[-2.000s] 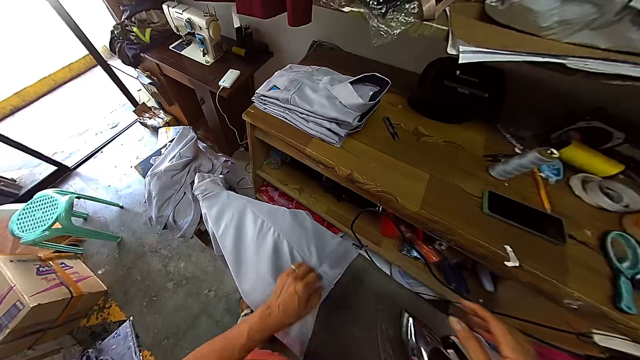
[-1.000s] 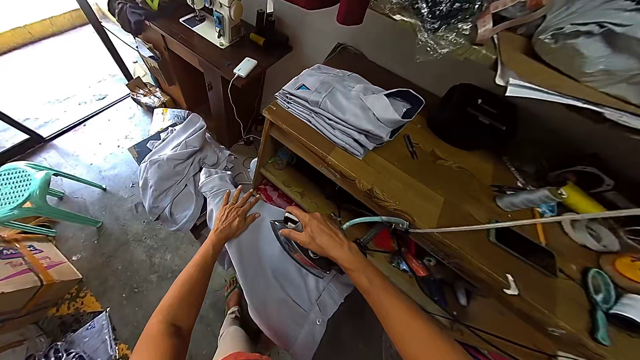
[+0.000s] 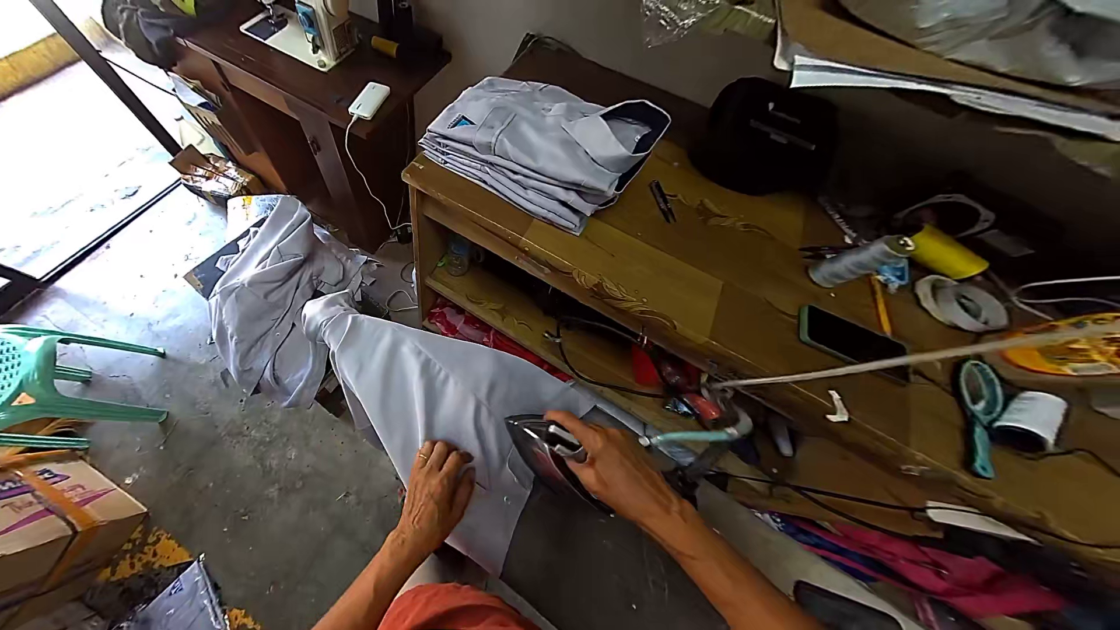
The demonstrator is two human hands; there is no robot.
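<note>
A pale grey garment (image 3: 411, 367) lies spread over a dark ironing surface (image 3: 604, 560), its far end bunched. My right hand (image 3: 612, 459) is closed around the handle of an electric iron (image 3: 547, 459), whose tip points left onto the cloth near its right edge. My left hand (image 3: 436, 490), with a ring on one finger, rests on the garment just left of the iron, fingers bent; whether it pinches the fabric cannot be told. A cord in a light green sleeve (image 3: 700, 436) runs from behind the iron.
Folded grey shirts (image 3: 534, 144) are stacked on the wooden cabinet (image 3: 639, 262). A phone (image 3: 849, 337), thread spools (image 3: 862, 261) and a green-handled mirror (image 3: 978, 411) lie farther right. More grey cloth (image 3: 271, 297) is heaped beyond the garment. A green plastic stool (image 3: 52, 385) and cardboard box (image 3: 66, 516) stand left.
The iron in my right hand has moved from the garment's middle toward its right edge. My left hand has moved from the far part of the cloth to nearer me.
</note>
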